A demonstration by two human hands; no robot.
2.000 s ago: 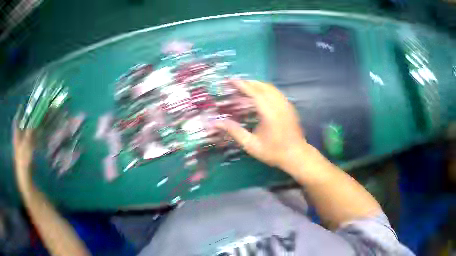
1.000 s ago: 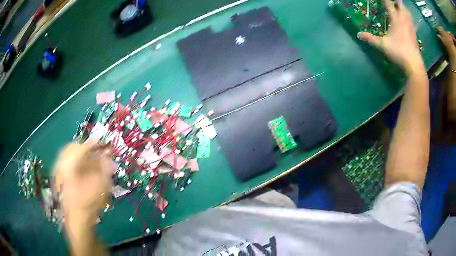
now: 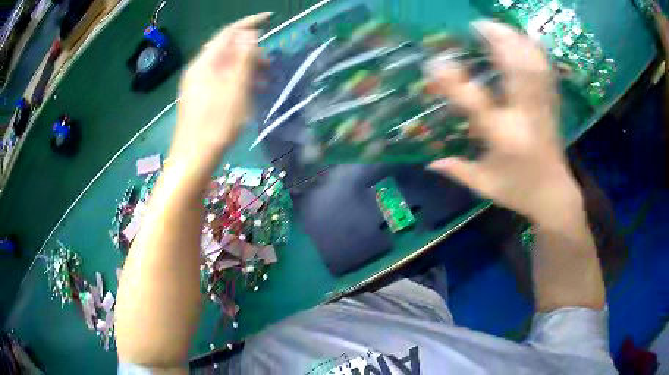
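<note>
A green circuit board panel (image 3: 381,102) with red and yellow parts and pale strands is blurred in the air above the black mat. My right hand (image 3: 506,117) is at its right end and appears to hold it, fingers spread over it. My left hand (image 3: 227,80) is raised at the panel's left side, fingers apart, not touching the panel as far as the blur shows. A heap of red-wired modules (image 3: 238,220) with pink pads lies left of the mat, partly hidden behind my left forearm.
The black mat (image 3: 345,220) bears a single small green board (image 3: 394,205). More panels (image 3: 565,44) lie at the upper right. Assemblies with pink pads (image 3: 92,300) lie at the far left. Small black and blue fans (image 3: 150,62) stand beyond the bench's pale edge line. Another person's hand shows at the upper right edge.
My right hand has come back leftward from the upper right with a panel. My left hand has moved from the heap up to the mat's far left side.
</note>
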